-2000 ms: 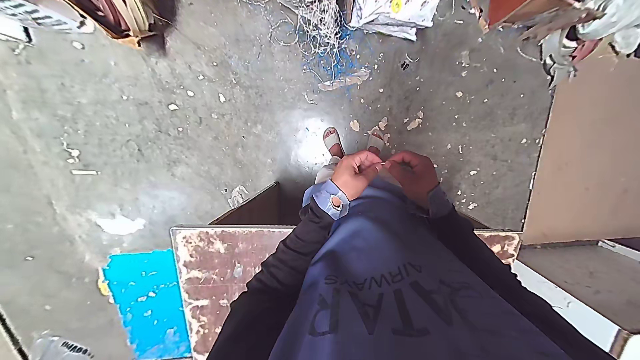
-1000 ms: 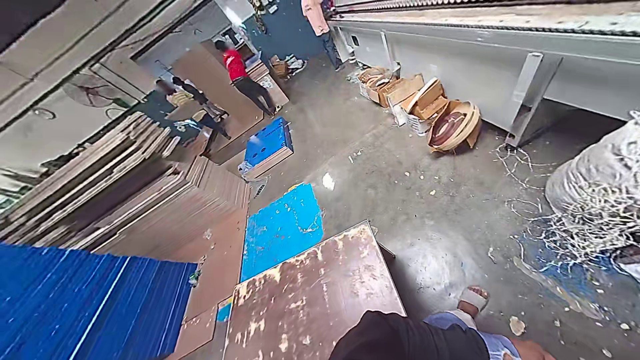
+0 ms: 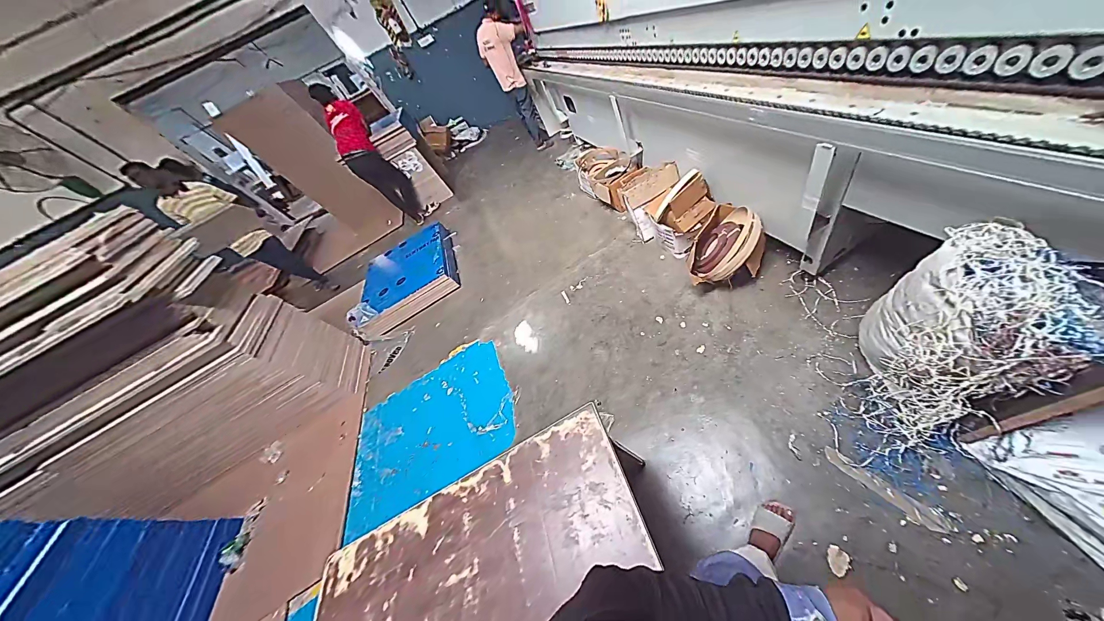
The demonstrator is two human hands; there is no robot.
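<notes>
At the bottom edge, part of my left hand point(image 3: 854, 604) shows past a blue cuff point(image 3: 806, 602) and a black sleeve point(image 3: 681, 595). Its fingers are cut off by the frame, so what it holds or touches cannot be told. My right hand is out of view. Beside the left arm lies the worn brown top of a low table or board point(image 3: 509, 526), with pale chipped patches. My foot in a light sandal point(image 3: 772, 524) stands on the concrete floor just beyond the sleeve.
Blue sheet point(image 3: 431, 431) lies beyond the worn top. Stacked boards point(image 3: 172, 405) fill the left; a blue-topped stack point(image 3: 410, 267) stands farther off. Boxes with edging rolls point(image 3: 729, 246) line a long machine point(image 3: 716, 129). A stuffed sack point(image 3: 914, 302) with tangled strips is right. Several people work behind.
The view has swung up from my hands and lap to the workshop. Two seconds ago both hands were together at my front; now only part of the left shows.
</notes>
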